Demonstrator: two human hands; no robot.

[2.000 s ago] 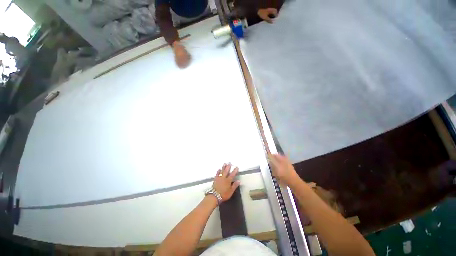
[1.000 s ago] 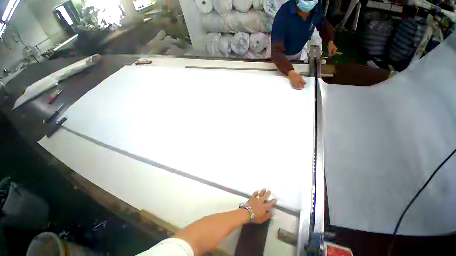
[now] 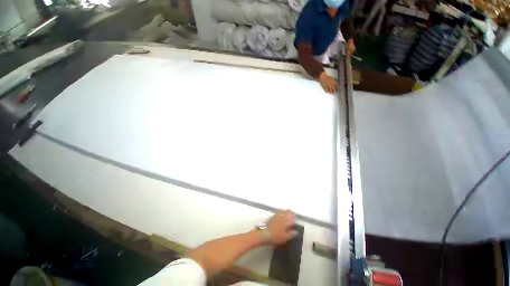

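Note:
A wide white fabric ply (image 3: 196, 134) lies on the table, with a grey fabric edge (image 3: 184, 186) along its near side. My left hand (image 3: 281, 228) is at this edge and the top of a flat dark plate (image 3: 287, 257); it is blurred and its fingers look bent, so a grip cannot be told. The silver guide rail (image 3: 349, 167) crosses the table at the fabric's right end. The end cutter (image 3: 380, 275), with a red part showing, is at the rail's near end, cut off by the bottom edge. My right hand is not in view.
A masked person (image 3: 321, 33) stands across the table, one hand at the fabric's far edge, the other at the rail's far end. More pale fabric (image 3: 414, 167) and a black cable (image 3: 461, 204) are right of the rail. A black bar weight (image 3: 31, 133) lies at the left corner.
The end cutter has come from the rail's far end to its near end. My right hand has left the picture. The other person's hand has moved to the rail's end. My view has turned.

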